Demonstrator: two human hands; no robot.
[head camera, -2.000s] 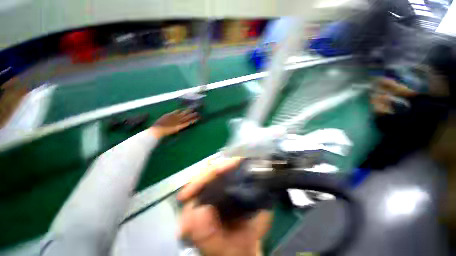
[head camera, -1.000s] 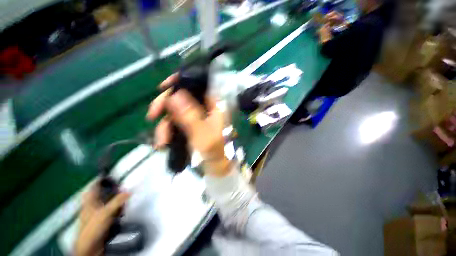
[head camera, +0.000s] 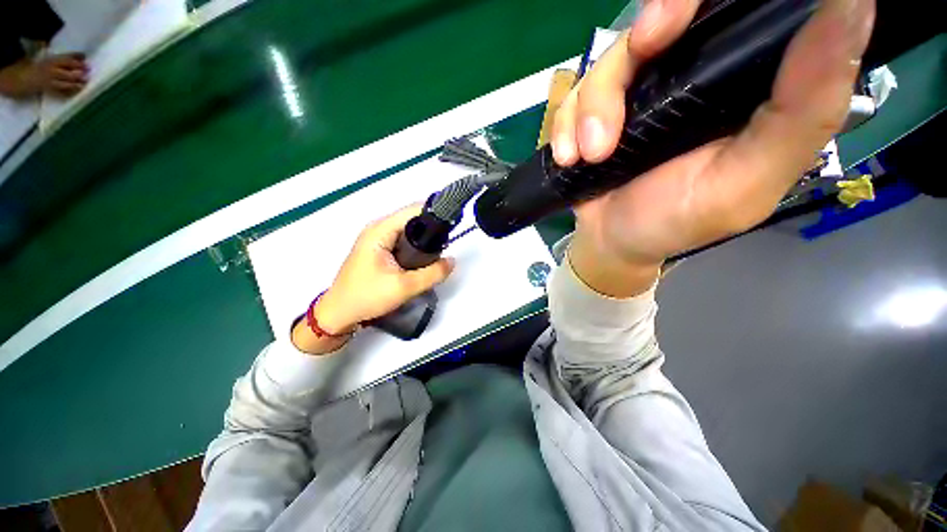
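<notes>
My right hand (head camera: 716, 177) is wrapped around the thick black electric screwdriver (head camera: 623, 130), held large and close at the upper right and tilted down to the left. Its thin bit (head camera: 462, 233) points at the end of the dark hair dryer handle. My left hand (head camera: 374, 272) grips the hair dryer (head camera: 417, 245) over the white work board (head camera: 312, 272). The dryer's barrel (head camera: 411, 316) shows below my fingers. The grey-black bundled cord (head camera: 469, 166) trails up from the handle. Whether the bit touches the handle cannot be told.
The glossy green conveyor belt (head camera: 343, 83) runs behind a white edge strip (head camera: 244, 221). Another person's hand (head camera: 60, 75) rests at the far upper left. A tan block (head camera: 557, 96) stands behind the screwdriver. Cartons (head camera: 836, 509) lie on the grey floor at the lower right.
The view has turned down to the board. The screwdriver in my right hand has come down to the dryer handle, which my left hand holds beneath its tip.
</notes>
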